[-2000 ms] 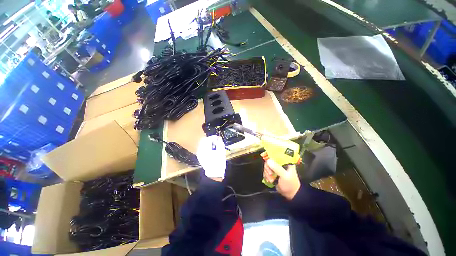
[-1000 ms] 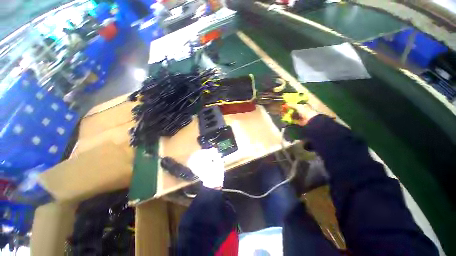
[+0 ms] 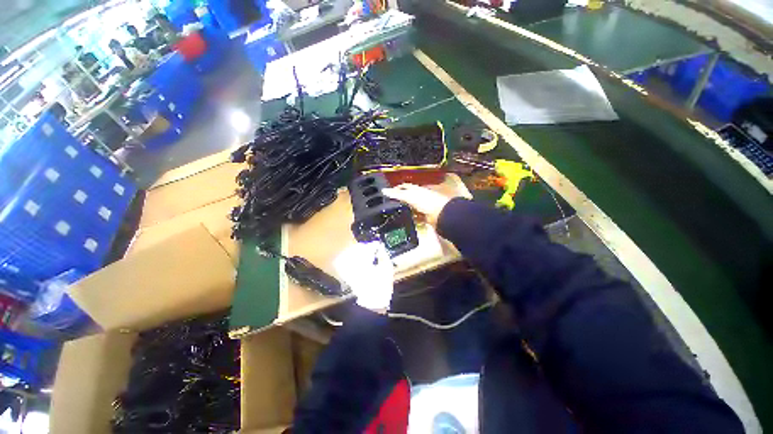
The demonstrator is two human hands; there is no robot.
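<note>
The black housing (image 3: 369,197) lies on the pale tray (image 3: 315,240), its round openings up and the green circuit board (image 3: 396,238) at its near end. My left hand (image 3: 366,275), in a white glove, is at the housing's near left corner and holds it there; its fingertips are blurred. My right hand (image 3: 421,202), which looks bare, reaches in from the right with its fingers against the housing's right side; whether they grip it cannot be told. The yellow-green soldering gun (image 3: 511,180) lies on the bench right of the tray, out of my hands.
A black cord heap (image 3: 292,165) lies beyond and left of the tray, a bundled cord (image 3: 311,276) at its left. A red parts bin (image 3: 407,177) stands behind the housing. Cartons (image 3: 161,275) stand at left. A flat sheet (image 3: 555,95) lies on the green belt (image 3: 678,195).
My right hand has let go of the soldering gun, set down on the bench to the right, and has moved back left to the housing. My left hand has stayed by the housing.
</note>
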